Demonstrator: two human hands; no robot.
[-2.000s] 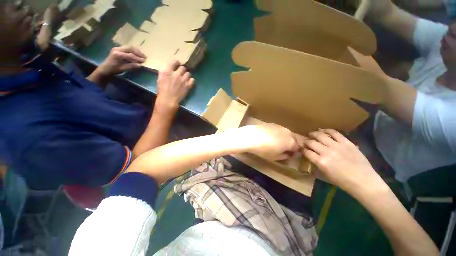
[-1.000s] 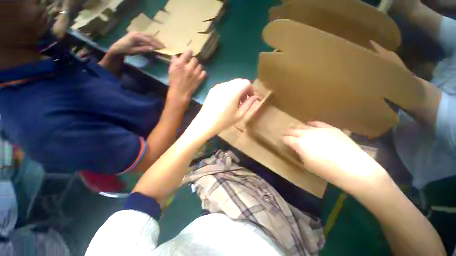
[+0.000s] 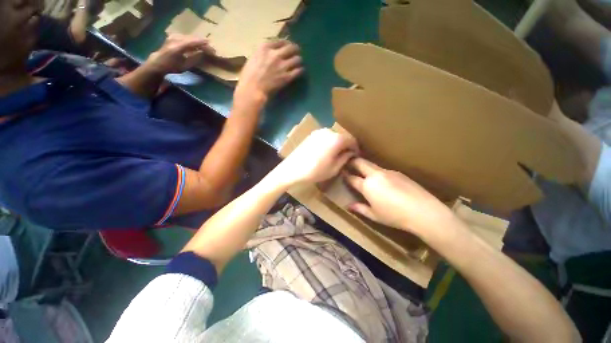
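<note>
A partly folded mailer box lies in front of me at the table's edge. Its tall brown lid panel [image 3: 435, 127] stands up behind the tray. The front wall panel [image 3: 382, 244] runs along the side nearest my lap. My left hand [image 3: 325, 153] is at the tray's left end, its fingers closed on the left side wall; the grip is partly hidden. My right hand [image 3: 385, 194] reaches into the tray, its fingertips beside my left hand's fingers. A flap [image 3: 492, 224] sticks out at the tray's right end.
A navy-shirted worker [image 3: 100, 154] sits at left, hands over a stack of blanks [image 3: 251, 23] on the dark-green table [image 3: 335, 30]. Another upright lid panel [image 3: 462, 50] stands behind mine, beside a worker's arm [image 3: 579, 137] at right. Plaid cloth [image 3: 321, 268] covers my lap.
My right hand has moved left along the tray to meet my left hand, which has moved slightly down. The neighbour's near hand has lifted and moved right.
</note>
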